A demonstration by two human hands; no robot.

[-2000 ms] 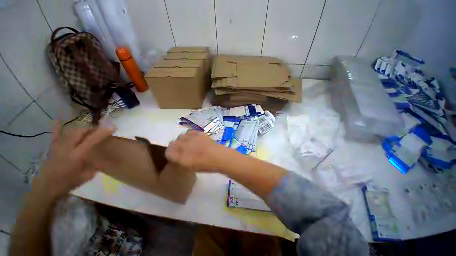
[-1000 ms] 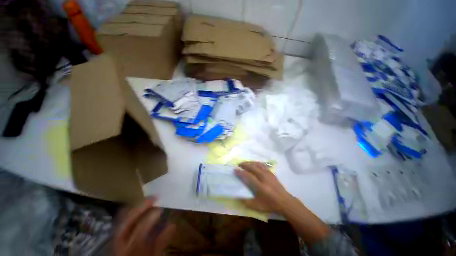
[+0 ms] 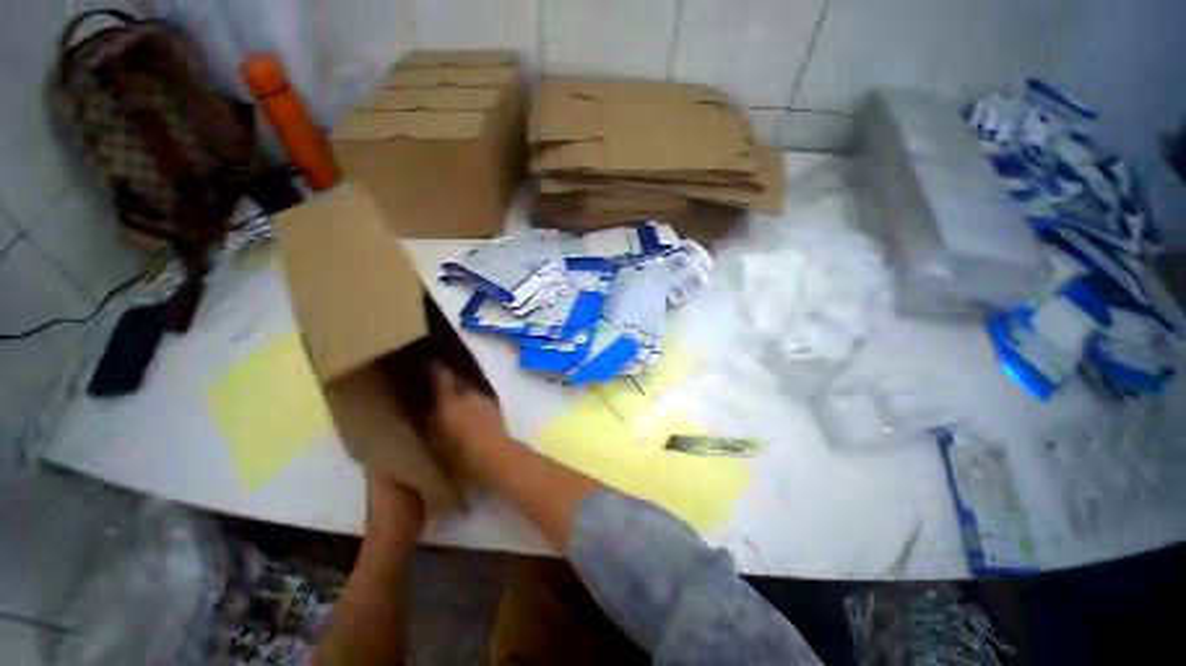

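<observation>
An open brown carton [image 3: 349,280] lies tilted at the front left of the table, its opening facing me. My right hand [image 3: 458,414] reaches inside it; the fingers are hidden in the dark interior, so I cannot tell what they hold. My left hand [image 3: 394,507] is under the carton's near end, blurred, its fingers mostly hidden by the carton. A yellow sheet [image 3: 650,475] lies right of the carton, with the utility knife [image 3: 710,445] on it. A second yellow sheet [image 3: 271,403] lies left of the carton.
Flat retail boxes [image 3: 559,306] are piled behind the yellow sheet. Folded cartons [image 3: 644,130], closed cartons [image 3: 436,156] and an orange bottle [image 3: 289,124] stand at the back. Clear bags [image 3: 813,306], a blister tray stack [image 3: 943,202] and a lone retail box [image 3: 988,505] are at right.
The retail box that lay under my right hand is gone from the yellow sheet, and the knife now shows there. My right hand has moved left into the carton. My left hand is now at the carton.
</observation>
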